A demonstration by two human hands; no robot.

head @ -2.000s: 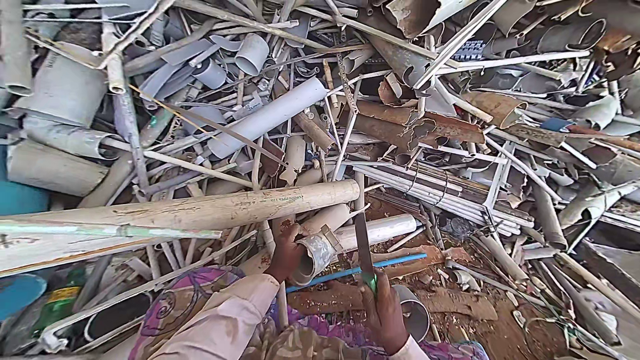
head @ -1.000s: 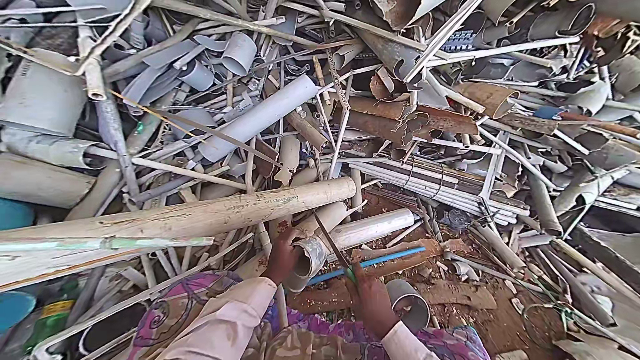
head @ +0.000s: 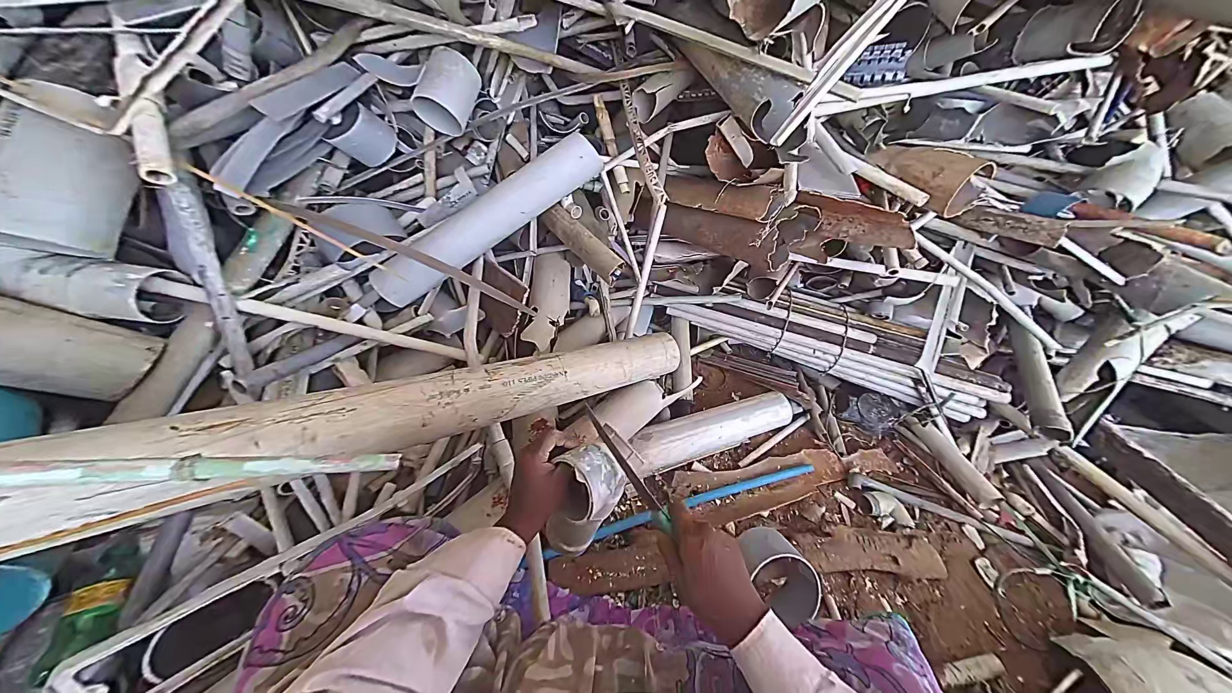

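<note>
My left hand grips the near end of a short, dirty plastic pipe piece, whose open mouth faces down toward me. In my right hand is the green handle of a long-bladed knife; its blade points up and to the left, across or close beside the pipe piece. Whether the edge touches the pipe cannot be told. A whitish pipe lies just beyond the blade, and a blue rod runs behind my right hand. A short grey pipe ring rests right of that hand.
A long, thick beige pipe reaches in from the left above my hands. Heaped scrap pipes surround the spot, among them a light grey pipe and a tied bundle of thin white pipes. A green bottle stands at lower left.
The knife blade, upright beside the pipe piece two seconds ago, now slants up to the left across or near it. My right hand has moved a little to the left.
</note>
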